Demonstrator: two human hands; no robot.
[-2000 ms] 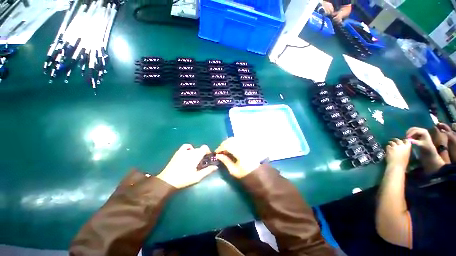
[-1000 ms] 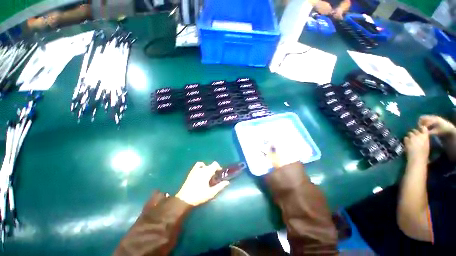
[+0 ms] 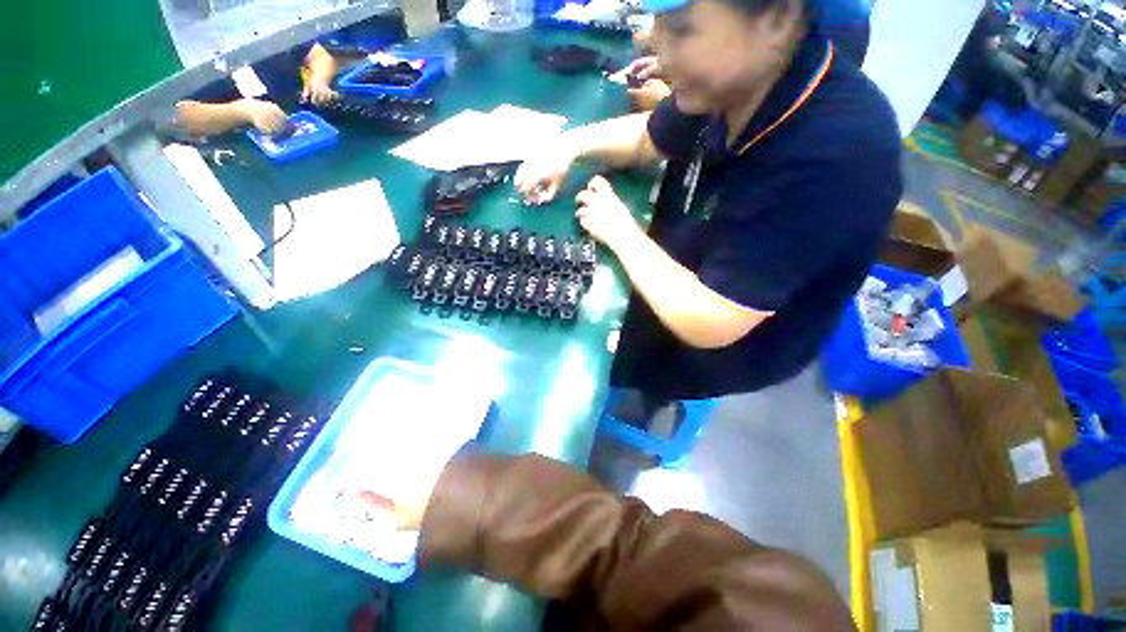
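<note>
My right hand [image 3: 405, 507] reaches into the parts tray [image 3: 303, 469], white inside with a light blue rim. The hand is washed out and blurred, so its fingers and anything in them cannot be made out. Small white inserts [image 3: 358, 533] show faintly near the fingertips. A dark reddish part [image 3: 371, 610], seemingly a black housing, is cut off by the bottom edge. My left hand is not in view. Laid-out black housings [image 3: 185, 494] with white dots lie in columns left of the tray.
A blue bin [image 3: 185, 303] stands at left. A neighbour [image 3: 790, 210] in a dark shirt sits beyond the tray, by a double row of housings [image 3: 500, 274]. Paper sheets [image 3: 333, 235] lie behind. Other workers' hands [image 3: 263, 117] are at far left. Cartons [image 3: 957, 451] stand on the floor at right.
The view has swung right, bringing the neighbour and the floor into view. My left hand has left the picture. My right hand is still in the tray.
</note>
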